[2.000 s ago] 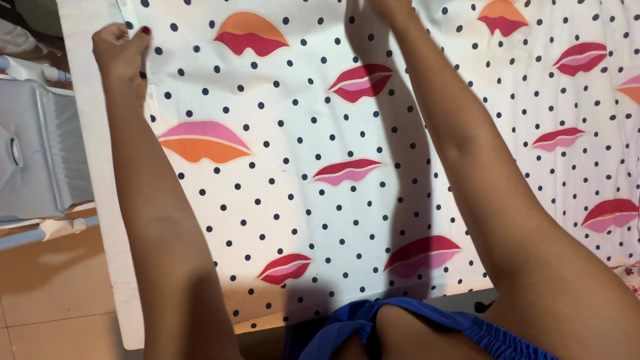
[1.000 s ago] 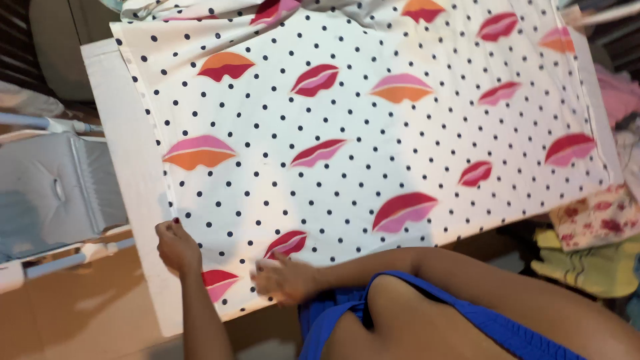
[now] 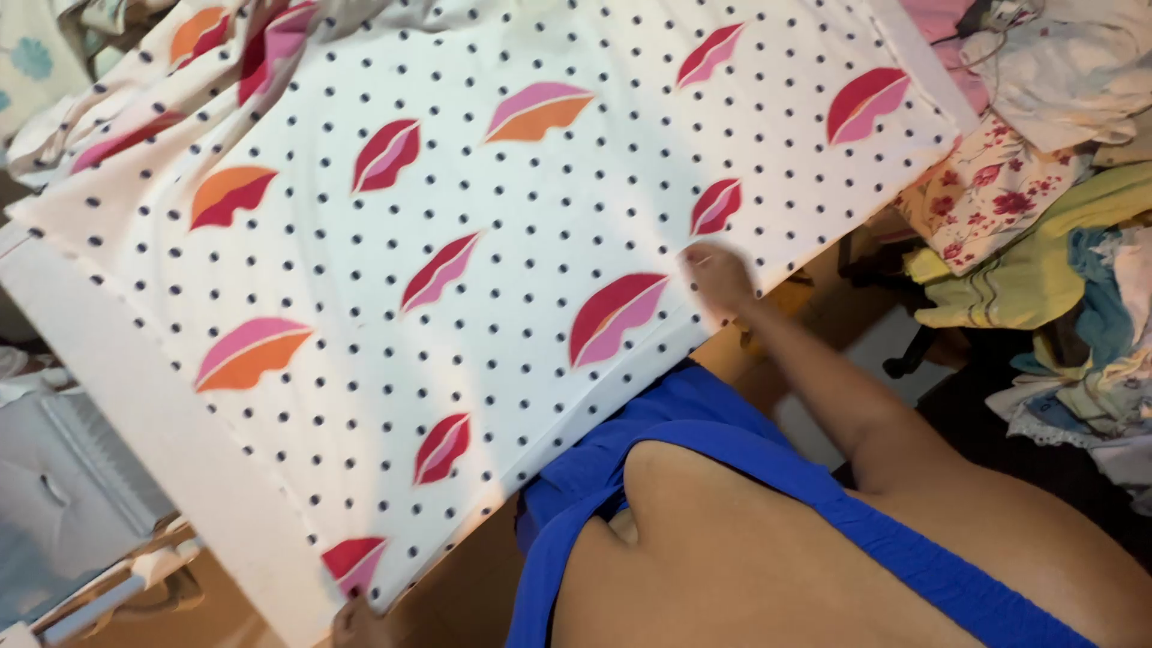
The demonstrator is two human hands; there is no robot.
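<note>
A white fabric with dark dots and printed lips [image 3: 531, 207] lies spread over a white table [image 3: 135, 396], bunched at the far left. My left hand [image 3: 355, 621] is at the fabric's near left corner, its fingertips on the edge; most of the hand is cut off by the frame. Farther right, my right hand [image 3: 720, 279] rests on the fabric near its front edge, beside a red and pink lips print. Its fingers look curled and slightly blurred, and whether they pinch cloth cannot be told.
Heaped clothes and cloths [image 3: 1035, 243] lie to the right of the table, with a floral cloth [image 3: 999, 193] close to its corner. At the left stands a grey padded item [image 3: 63, 504] beside a pale rail [image 3: 126, 594]. More bunched fabric lies at the far left.
Both hands were at the far part of the fabric two seconds ago, then came to its near edge. Since then my right hand has moved right along that edge. The view has turned.
</note>
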